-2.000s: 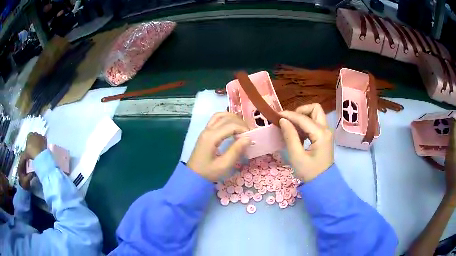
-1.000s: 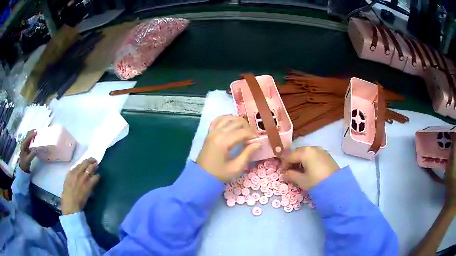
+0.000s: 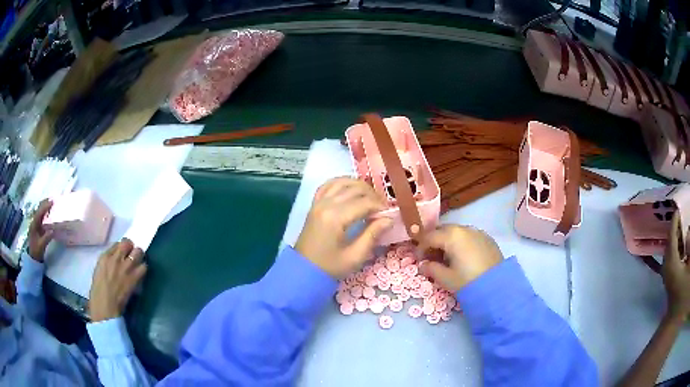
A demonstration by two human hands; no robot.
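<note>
A pale pink open-topped box (image 3: 424, 162) stands in front of me, with a brown strap (image 3: 393, 170) across its top. A round pink button (image 3: 414, 229) shows at the strap's near end, on the box's near face. My left hand (image 3: 344, 227) holds the box's near left corner. My right hand (image 3: 461, 257) is at the near right corner by the strap end, fingers bent together; its fingertips are partly hidden, and I cannot tell if they hold anything. A loose pile of pink buttons (image 3: 393, 283) lies just below the box on white foam.
A brown strap pile (image 3: 473, 159) lies behind. A strapped box (image 3: 548, 181) stands right; more strapped boxes (image 3: 598, 75) are far right. Neighbours' hands (image 3: 117, 276) (image 3: 675, 264) are at both sides. A bag of pink parts (image 3: 227, 72) and a single strap (image 3: 231, 134) lie on the belt.
Since two seconds ago, the strap end has come down onto the box's near face, where a button now shows. My right hand has moved down from holding the raised strap.
</note>
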